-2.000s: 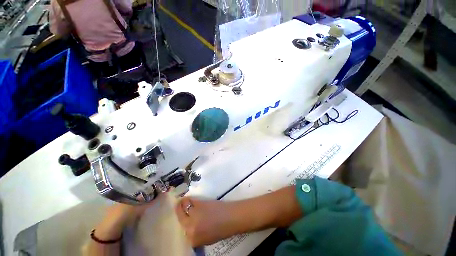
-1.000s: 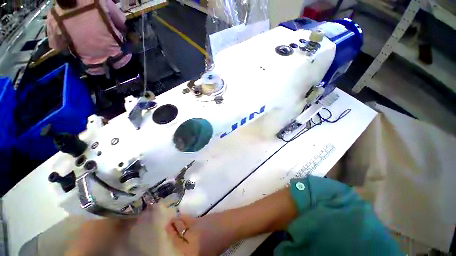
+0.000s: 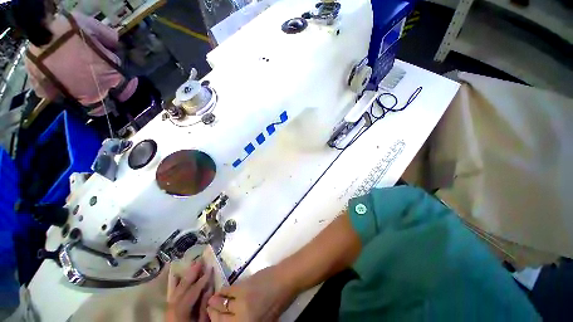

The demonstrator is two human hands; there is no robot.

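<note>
A white sewing machine (image 3: 251,119) with blue "JIN" lettering stands across the table. A beige fabric panel (image 3: 132,302) lies at the machine's left end, its narrow edge raised by the needle area. My left hand (image 3: 188,292) has its fingers on the panel just below the needle area, holding it. My right hand (image 3: 242,302), with a ring, pinches the panel's right edge beside my left fingertips. The presser foot is hidden behind the fabric and machine head. The lower part of both hands is close to the frame's bottom edge.
Dark snips with a black cord (image 3: 384,104) lie by the motor end. Loose beige panels (image 3: 509,170) are piled at right. A printed ruler scale (image 3: 380,166) marks the white tabletop (image 3: 295,217). Blue bins (image 3: 75,154) stand at far left. A person in pink (image 3: 81,63) is beyond the machine.
The view has moved closer and turned, so the machine appears larger and further left. The panel's edge now stands raised between my hands, and my left fingers show more clearly on it.
</note>
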